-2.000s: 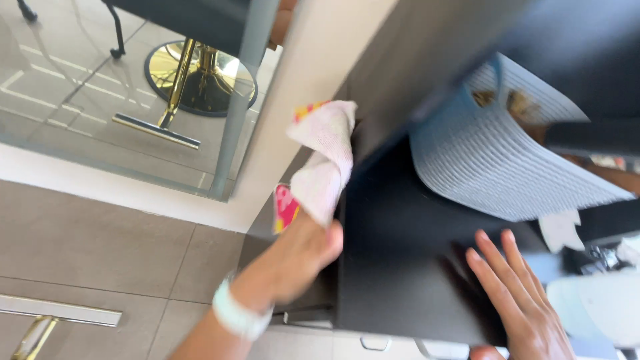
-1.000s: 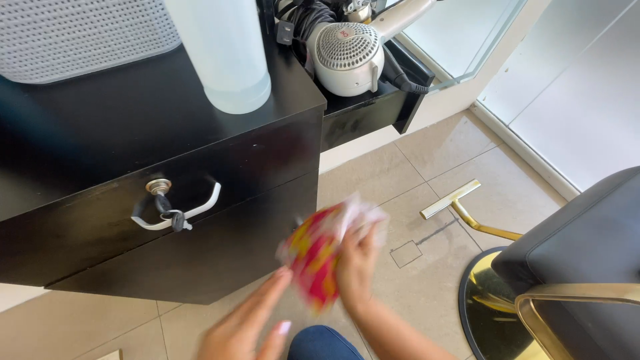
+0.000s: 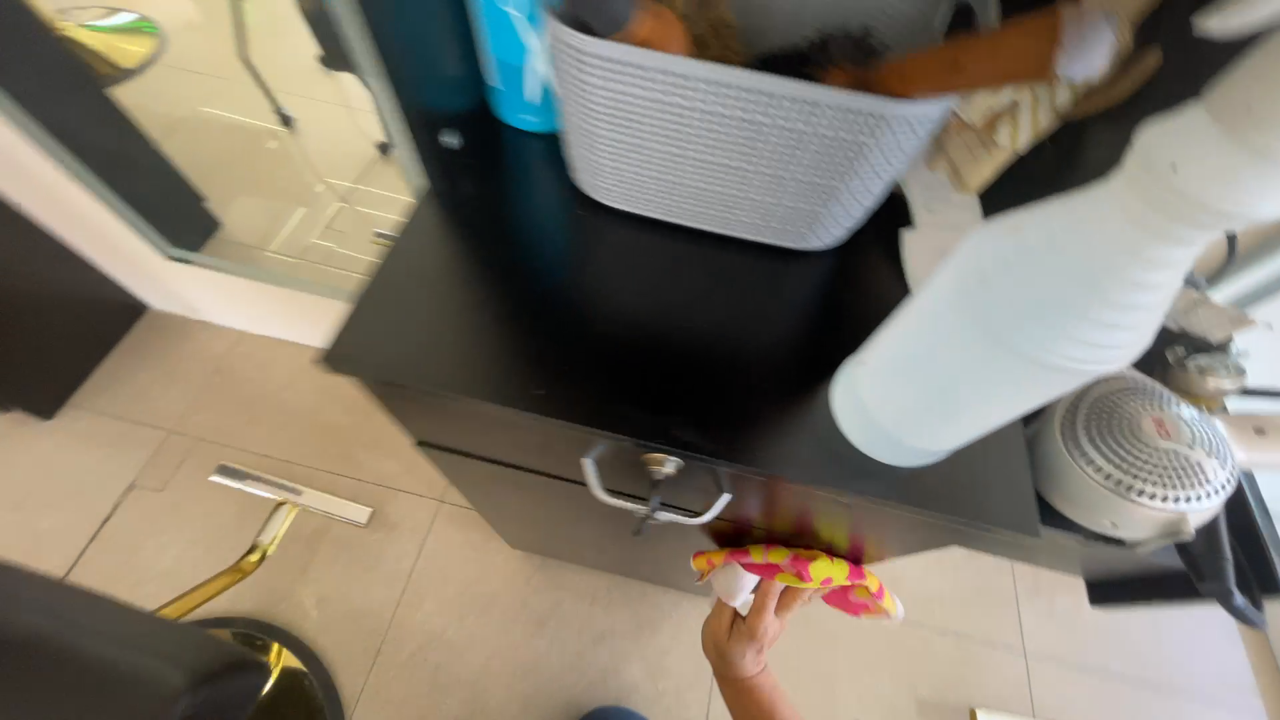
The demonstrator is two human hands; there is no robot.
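My right hand (image 3: pixel 742 632) grips a pink-and-yellow patterned cloth (image 3: pixel 825 572) with a white underside. The cloth is bunched over the fingers, at the front face of a black cabinet (image 3: pixel 620 330), below its top edge and right of a curved metal drawer handle (image 3: pixel 655 515). Its colours reflect in the dark front; whether it touches there is unclear. A key stands in the lock (image 3: pixel 660 465) above the handle. On the cabinet top are a grey woven-pattern plastic basket (image 3: pixel 740 150) and a white bottle (image 3: pixel 1000 320). My left hand is out of view.
A hair dryer (image 3: pixel 1140 455) lies in a black side holder at the right. Behind the basket's left side stands a blue bottle (image 3: pixel 515 65). A mirror (image 3: pixel 290 150) leans or hangs at the upper left. A chair's gold footrest (image 3: pixel 290 492) and round base (image 3: pixel 270 670) are at the lower left.
The cloth was in my left hand two seconds ago and in my right hand one second ago, where it remains. My left hand has left view. The view has swung strongly.
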